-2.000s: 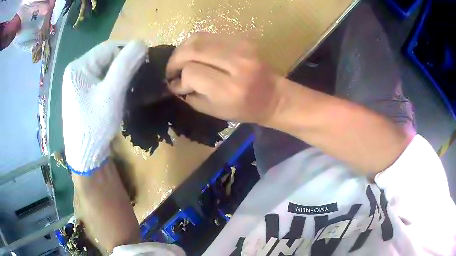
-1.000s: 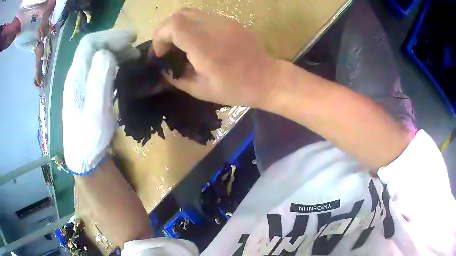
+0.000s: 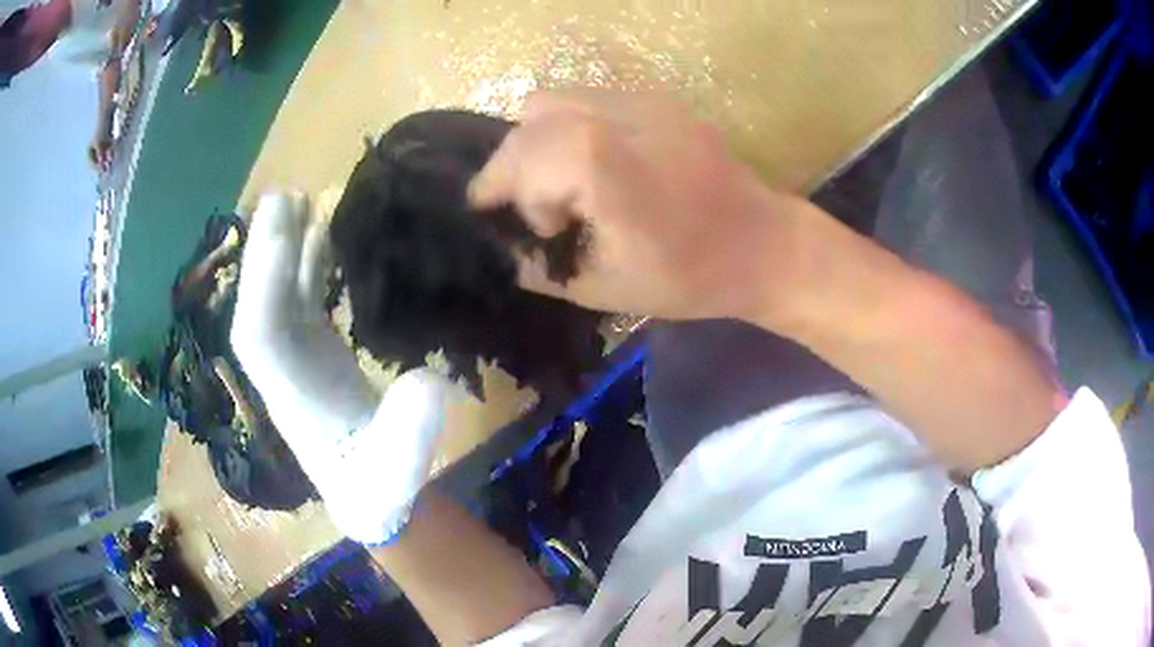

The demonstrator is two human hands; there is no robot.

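Observation:
A ragged black feather-like bundle (image 3: 424, 247), seemingly a bird body, is in front of me over the tan board. My left hand (image 3: 335, 379), in a white knitted glove, is at its left and lower edge, with fingers and thumb spread apart. Whether its palm touches the bundle is hard to tell. My bare right hand (image 3: 633, 202) is at the bundle's upper right, its bent fingers closed on a black feather piece (image 3: 557, 247). The fingertips are partly hidden and blurred.
More black birds (image 3: 228, 379) lie left of my glove, across the board's edge and the green belt (image 3: 184, 240). The tan board (image 3: 810, 76) has shiny film. Blue crates (image 3: 1088, 190) stand at right and below the bench. Another person's arm (image 3: 114, 76) shows at upper left.
My left hand has come off the bundle's upper left edge, moved down and right, and opened. The bundle has turned and shows a rounded top. Black birds behind the glove now show.

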